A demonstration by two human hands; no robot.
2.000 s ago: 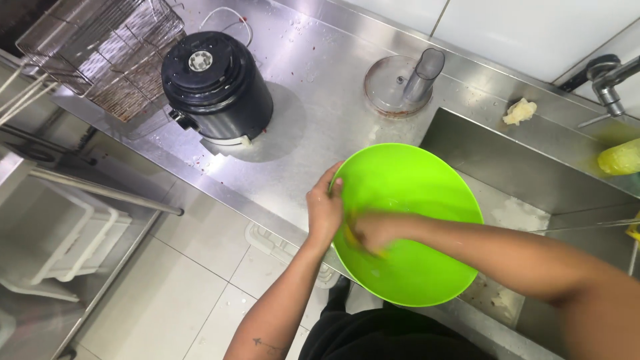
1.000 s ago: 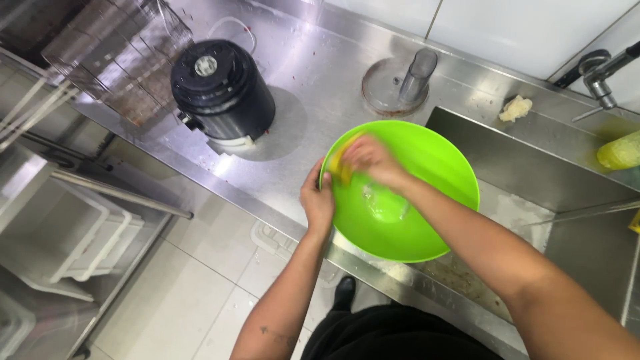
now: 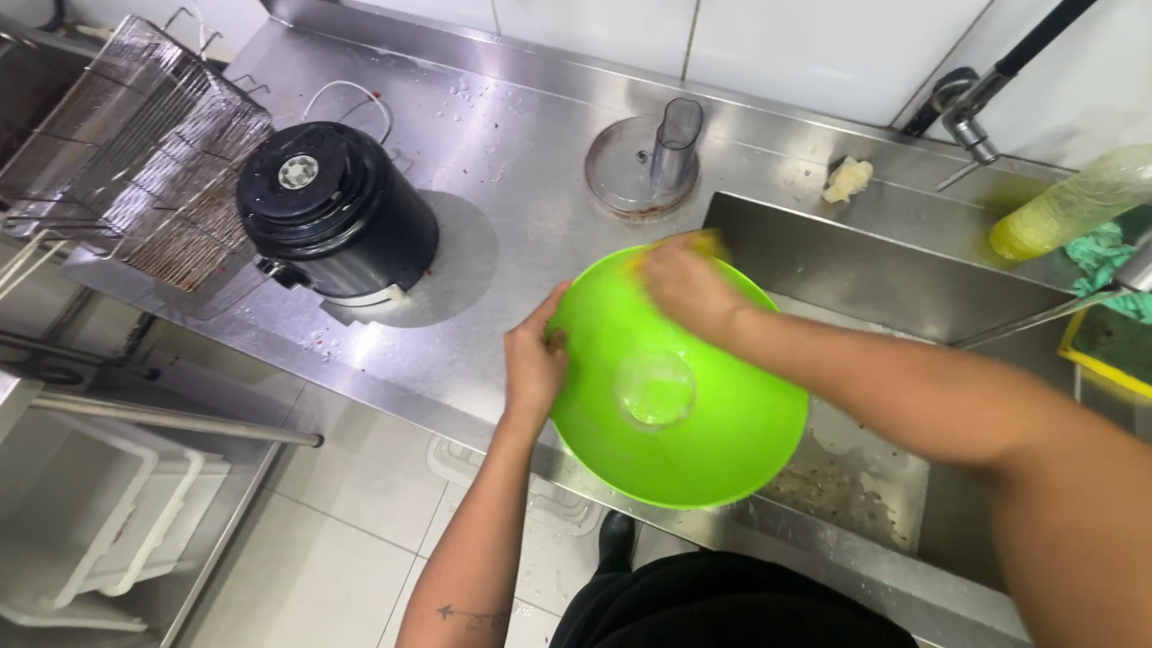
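A large lime-green bowl point(image 3: 684, 450) is tilted over the near edge of the steel sink, its inside facing me, with a wet, whitish round patch at its bottom. My left hand point(image 3: 535, 355) grips the bowl's left rim, thumb on the inside. At the upper rim is my right hand point(image 3: 688, 283), blurred by motion, closed on a yellow sponge point(image 3: 706, 243) that shows in part beyond its fingers. Left of the bowl, a black motor base of a kitchen appliance point(image 3: 337, 211) stands on the steel counter. Behind the bowl lies a clear food-processor lid with a feed tube point(image 3: 643, 171).
Right of the bowl is the steel sink basin point(image 3: 864, 261). A faucet point(image 3: 967, 121), a pale lump point(image 3: 848, 179), a bottle of yellow-green liquid point(image 3: 1071, 207) and a green cloth point(image 3: 1102, 261) are along its back. Wire baskets point(image 3: 171, 153) stand far left; white plastic trays point(image 3: 135, 513) sit on a lower shelf.
My right hand with the sponge has moved around the bowl's inside, from the left side to the upper rim. My left hand stays on the left rim.
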